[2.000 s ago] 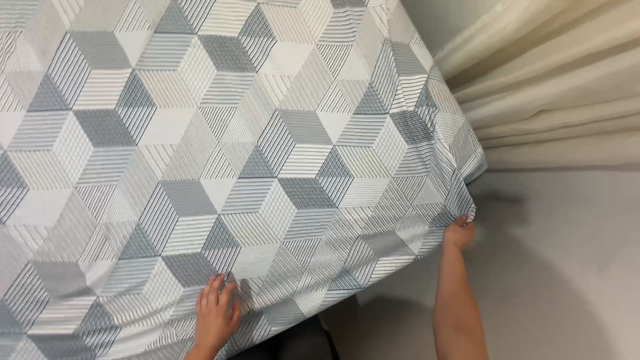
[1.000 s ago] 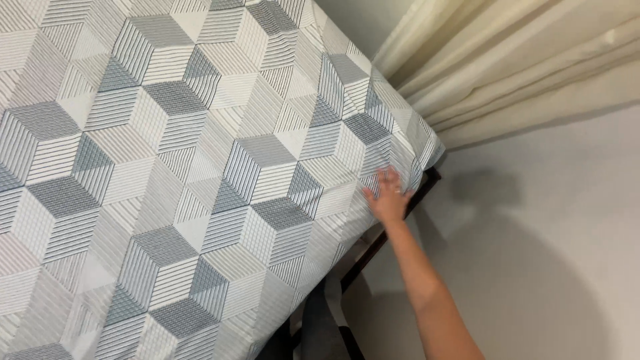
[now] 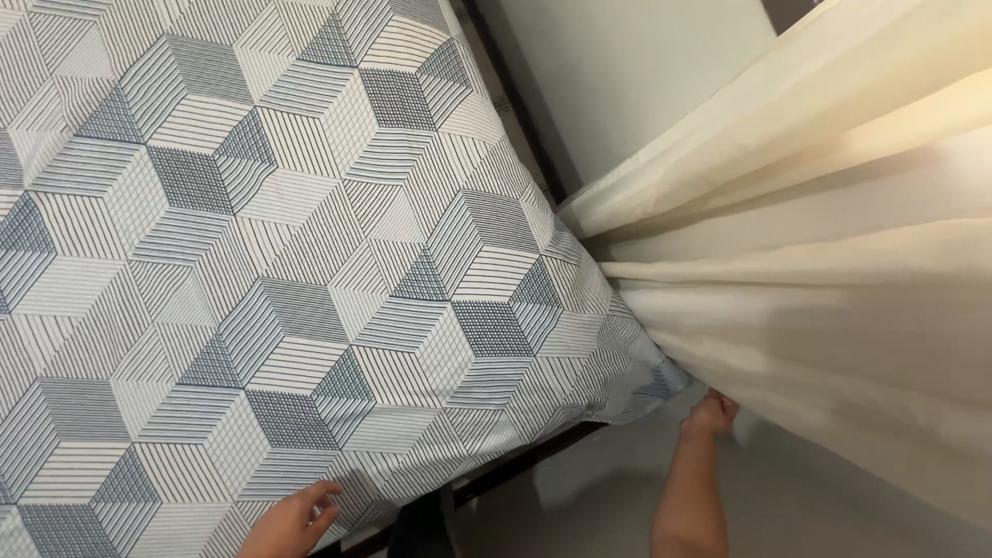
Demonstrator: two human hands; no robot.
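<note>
A fitted-looking bed sheet (image 3: 349, 271) with a geometric pattern of striped and hatched diamonds covers a mattress. My left hand (image 3: 298, 519) rests at the sheet's near edge, fingers slightly curled and apart, holding nothing that shows. Beyond the sheet's lower right corner is my right hand (image 3: 711, 412), its fingers curled closed beside the hem of the curtain. The sheet's corner is bunched and ends close to that hand; whether the fingers grip cloth cannot be told.
A cream curtain (image 3: 775, 310) hangs in folds against the bed's right side. The dark bed frame (image 3: 527, 465) shows below the sheet's near edge, and again along the far side by the pale wall (image 3: 620, 77). Grey floor (image 3: 589, 504) lies below.
My right hand has moved from on top of the sheet to beyond its corner, beside the curtain. My left hand, out of view one second ago, shows again at the near edge.
</note>
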